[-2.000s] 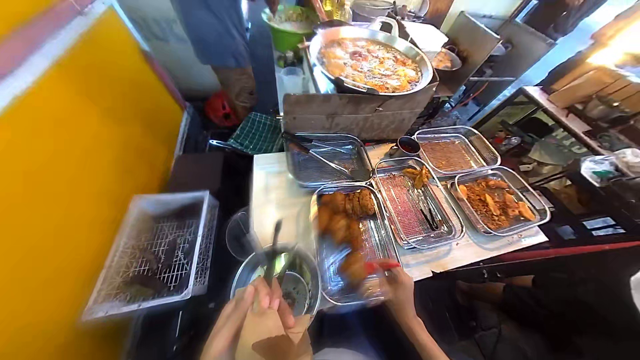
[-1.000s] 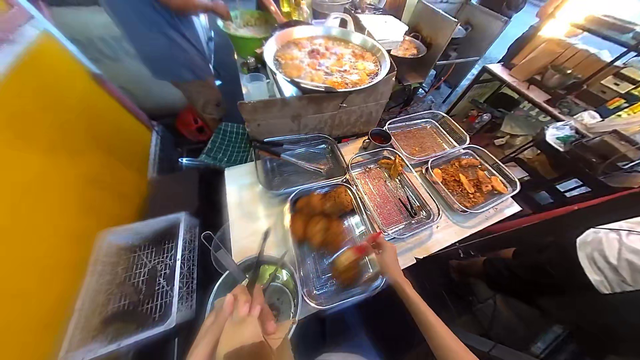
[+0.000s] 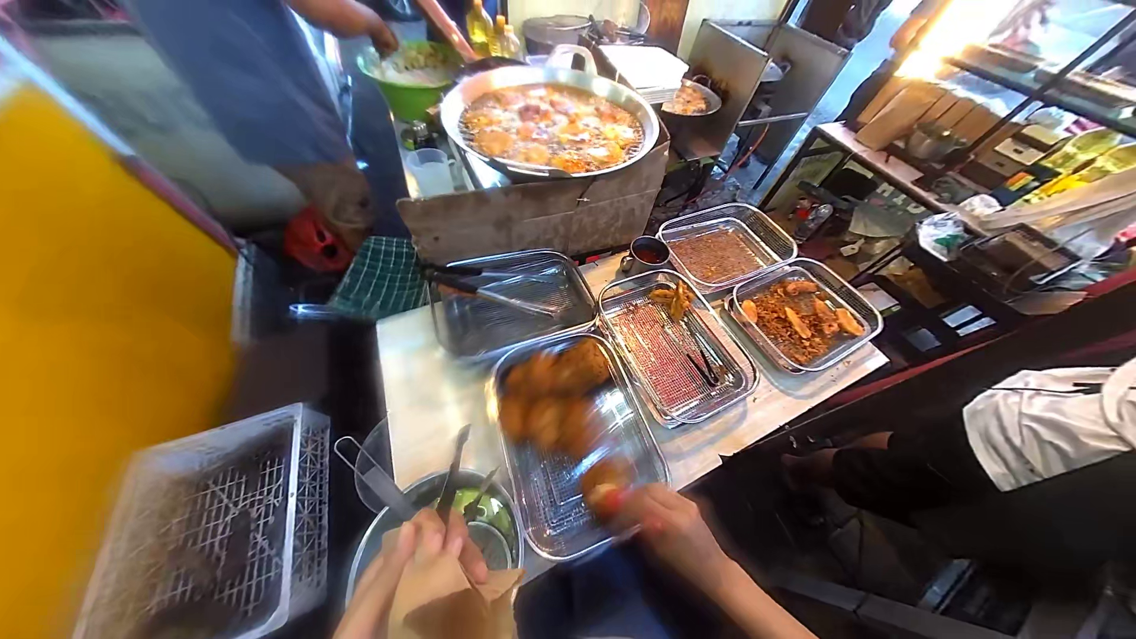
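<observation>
My left hand (image 3: pixel 439 541) grips a brown paper bag (image 3: pixel 453 599) at bottom centre, in front of a metal bowl (image 3: pixel 515 555) with utensils and something green inside. Blurred by motion, my right hand (image 3: pixel 661 524) is closed around something red, likely a tong handle, at the near right corner of a metal tray (image 3: pixel 555 519). A browned fried piece (image 3: pixel 605 484) is just beyond its fingers; whether it is gripped is unclear. More fried pieces (image 3: pixel 550 399) fill the far part of that tray. To the right, a wire-mesh tray (image 3: pixel 643 355) holds a few fried pieces and black tongs (image 3: pixel 701 364).
Behind the trays, a large wok (image 3: pixel 550 169) of bubbling oil stands behind a cardboard shield (image 3: pixel 541 217). Tongs (image 3: pixel 497 297) lie across another tray (image 3: pixel 444 333). A plastic crate (image 3: pixel 297 497) is at left. One person reaches over a green bowl (image 3: pixel 408 98); another person (image 3: pixel 1047 426) is at right.
My right hand stays by the near end of the fried-food tray, its exact motion blurred. My left hand still holds the paper bag. The view has shifted somewhat.
</observation>
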